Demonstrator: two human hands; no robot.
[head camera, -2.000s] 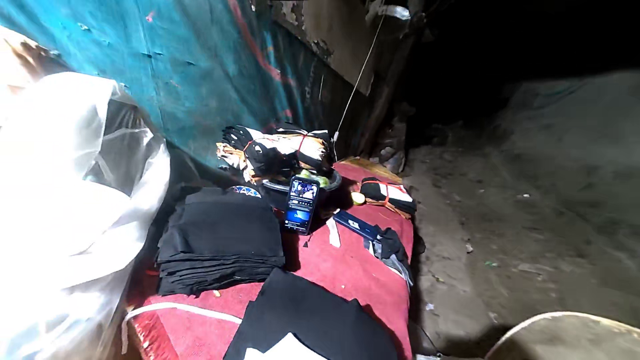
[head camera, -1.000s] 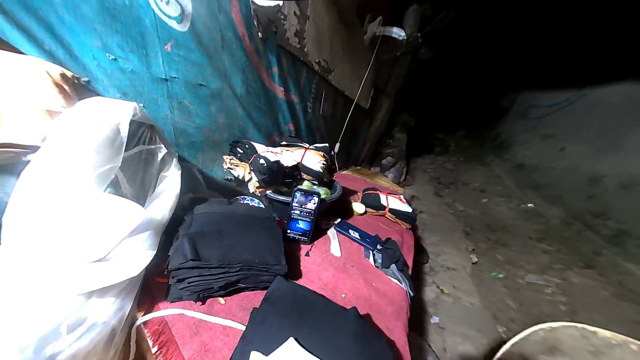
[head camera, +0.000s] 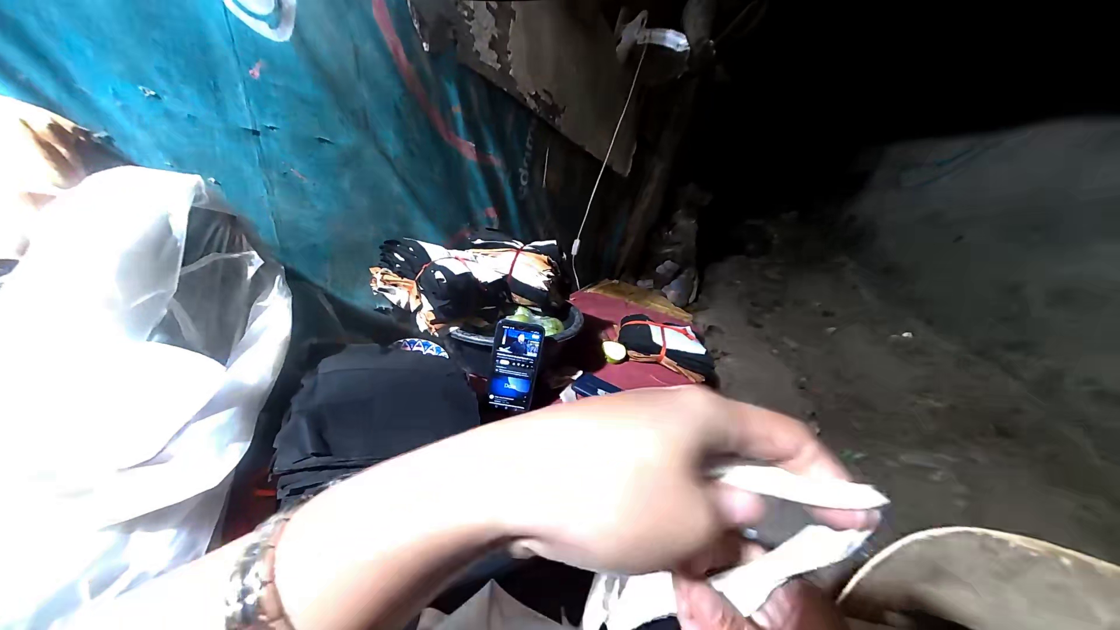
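Note:
My left hand (head camera: 665, 481), with a metal bracelet (head camera: 254, 569) at its wrist, reaches across the lower middle and pinches a strip of white cloth (head camera: 801, 486). Below it, at the bottom edge, my right hand (head camera: 752, 608) grips more of the same white cloth, partly cut off by the frame. Under the left forearm lies a stack of black cloth pieces (head camera: 376, 402). Pale cloth (head camera: 494, 608) lies at the bottom edge. A smartphone (head camera: 516, 363) with a lit screen leans upright against a dark basin (head camera: 573, 324), beyond the left hand.
Tied bundles of black and white cloth (head camera: 472, 271) rest on the basin. Another tied bundle (head camera: 665, 341) and a cut lime (head camera: 614, 352) lie on the red cloth (head camera: 595, 306). A white plastic bag (head camera: 114, 367) fills the left side. A round rim (head camera: 989, 542) stands at lower right.
Both hands have come into view at the lower middle with white cloth between them. They now cover much of the red surface and the front black cloth.

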